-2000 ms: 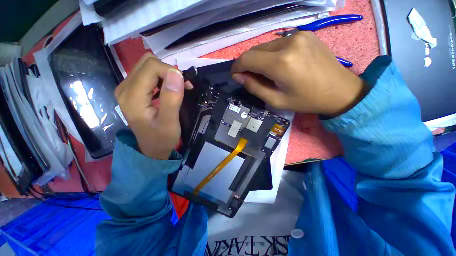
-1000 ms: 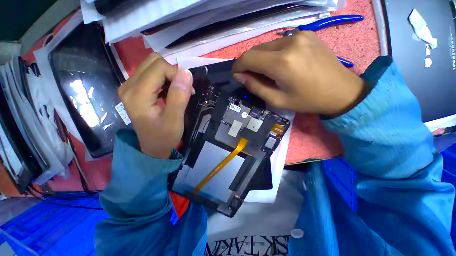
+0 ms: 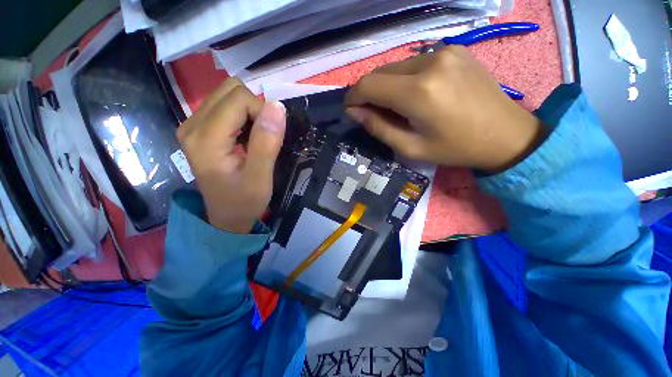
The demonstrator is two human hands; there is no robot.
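Note:
The opened tablet (image 3: 343, 221) lies aslant in front of me, inner parts facing up. An orange-yellow flex cable (image 3: 326, 247) crosses its pale silver battery (image 3: 291, 254). Silver shield patches (image 3: 348, 189) show on the mainboard. My left hand (image 3: 234, 158) is at the tablet's upper left, thumb pressed to curled fingers on a dark part I cannot make out. My right hand (image 3: 435, 107) is above the top end, thumb and index fingertips together over dark material. What they pinch is hidden. A black panel (image 3: 387, 259) and white sheet (image 3: 414, 250) lie under the tablet.
Blue-handled cutters (image 3: 490, 32) lie behind my right hand on the red-pink mat (image 3: 464, 205). Layered slabs and white sheets (image 3: 324, 37) stand at the back. A glossy wrapped tablet (image 3: 125, 132) and a stack (image 3: 44, 177) are at left. A grey cover (image 3: 626, 88) is at right.
My left hand has shifted slightly right and its thumb is now closed against the fingers. My right hand has barely moved. A white label has come into view on the wrapped tablet.

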